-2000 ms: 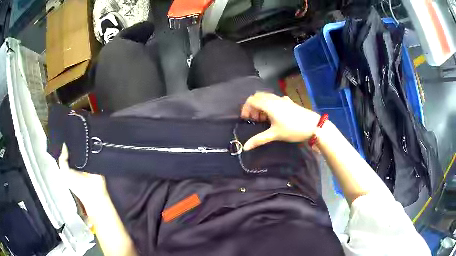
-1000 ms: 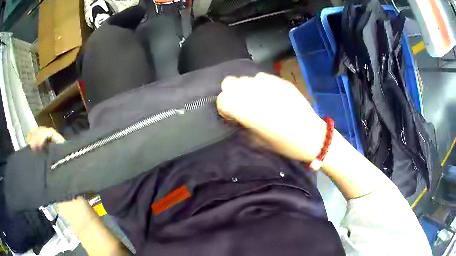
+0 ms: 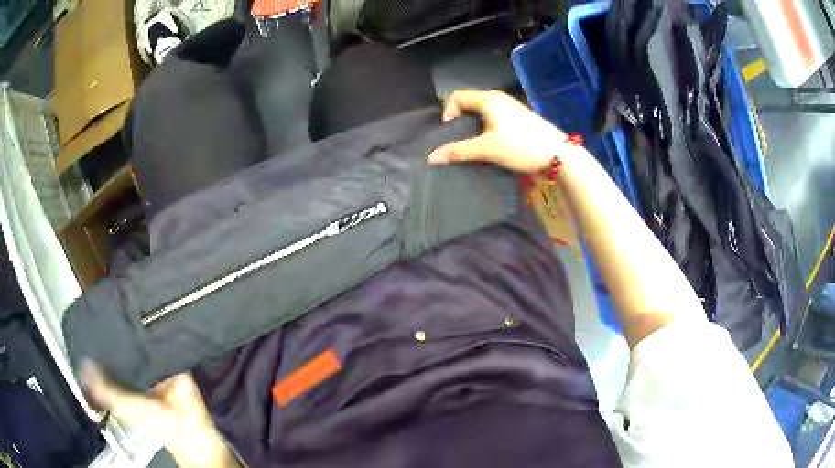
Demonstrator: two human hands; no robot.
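Observation:
A black zippered panel lies slantwise across my aproned lap, its lower end at the left and its upper end at the right. Its silver zipper runs along the middle, with the slider near the right end. My left hand is at the panel's lower left end, partly blurred; how firmly it grips cannot be told. My right hand is at the panel's upper right end, thumb and fingers apart in a C shape around its top edge.
A blue crate at the right holds a heap of black zippered panels. A white-lined bin with dark pieces is at the left. A cardboard box stands at the upper left. An orange-red fitting is beyond my knees.
The panel now shows a plain grey-black face, unlike the first frame's stitched ends and rings. Since the second frame, my left hand has moved down and my right hand up and opened.

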